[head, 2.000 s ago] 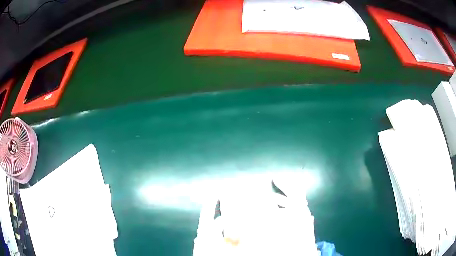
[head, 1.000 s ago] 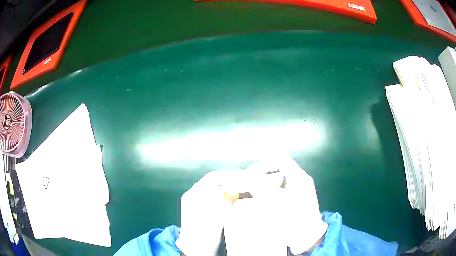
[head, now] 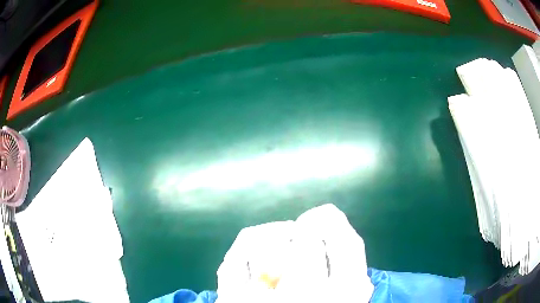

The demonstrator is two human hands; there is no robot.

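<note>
My left hand (head: 251, 257) and my right hand (head: 334, 245) are together at the bottom centre, in white gloves with blue sleeves. Both are overexposed and cut off by the lower edge. A small skin-coloured patch shows between them. Their fingers blend together, so I cannot tell whether they hold something. White sheets or bags (head: 74, 237) lie in an uneven stack on the green bench at the left. A long stack of folded white cards (head: 494, 160) lies at the right. Both stacks are apart from my hands.
A pink fan (head: 13, 167) stands at the left edge. Beyond the bench (head: 284, 112), a darker green conveyor (head: 207, 35) carries orange-red trays; the left tray (head: 71, 65) holds a black screen device (head: 50, 59). A white box (head: 528, 77) stands at the far right.
My view has tilted down since two seconds ago, so the far trays sit higher or are cut off. My gloved hands remain together at the bottom, and the blue sleeves now show more.
</note>
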